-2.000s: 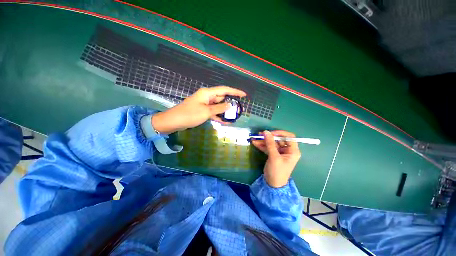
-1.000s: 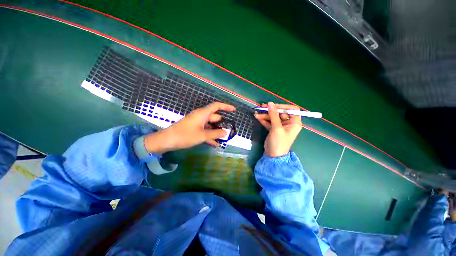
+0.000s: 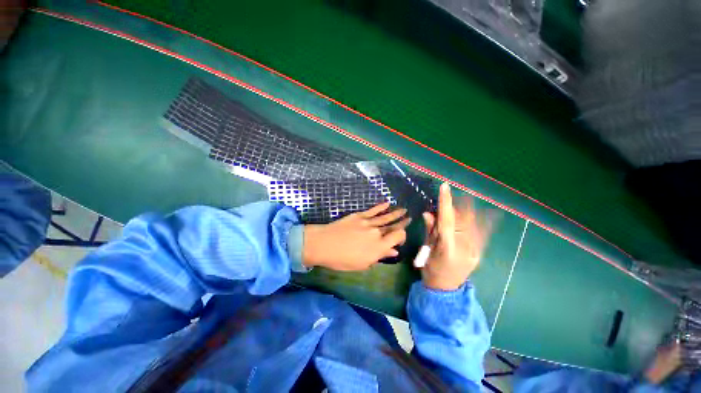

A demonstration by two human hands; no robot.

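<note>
The dark die-cut sheets [image 3: 261, 150] lie in an overlapping row on the green mat, with a grid of small squares. My left hand [image 3: 357, 238] is palm down at their near right part, fingers bent over a dark area. Whether it holds the black round module cannot be seen. My right hand [image 3: 453, 242] is blurred, upright at the right end of the sheets. A short white end, apparently of the tweezers [image 3: 422, 256], sticks out below its fingers; the rest is hidden. A dark piece with a pale dashed edge lies between the hands.
The yellow label sheet [image 3: 350, 285] is partly hidden below my left hand. A small dark strip [image 3: 615, 328] lies on the mat at the right. The dark green belt [image 3: 430, 92] runs beyond the red lines. Another person's hand [image 3: 662, 363] shows at the lower right edge.
My left hand has moved right and down onto the sheets, and the module is out of sight. My right hand has moved lower and turned; the tweezers are now mostly hidden. The sheets have shifted right.
</note>
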